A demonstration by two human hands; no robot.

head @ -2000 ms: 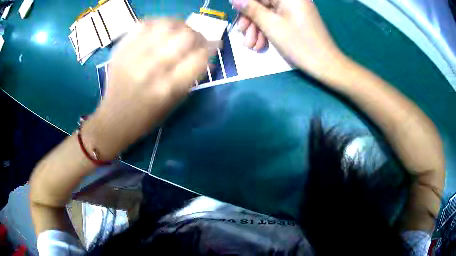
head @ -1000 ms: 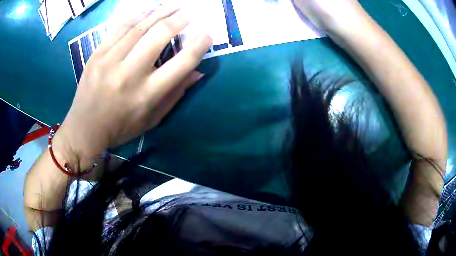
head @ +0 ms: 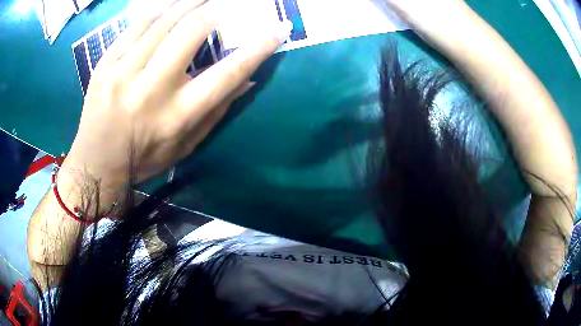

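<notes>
A white die-cut adhesive sheet (head: 347, 22) with dark blue-black rectangles lies across the green mat at the top. My left hand (head: 150, 89) lies palm down over the sheet, fingers spread, with its thumb tip beside a dark strip. It covers much of the sheet's middle; dark cells show at its left end and between thumb and fingers. My right hand (head: 414, 9) is cut off by the top edge. Only its wrist side and forearm show, over the sheet's blank white right part. Its fingers, and anything in them, are out of the picture.
White pieces with dark dividing lines (head: 58, 14) lie at the upper left, cut off by the frame. The glossy green mat (head: 306, 127) curves down to the bench edge. Dark hair hangs across the lower view. A red object (head: 20, 305) is below the bench at lower left.
My left hand has come down from above the sheet and spread flat on it. My right hand has moved up out of view. The sheet and mat sit higher in the picture.
</notes>
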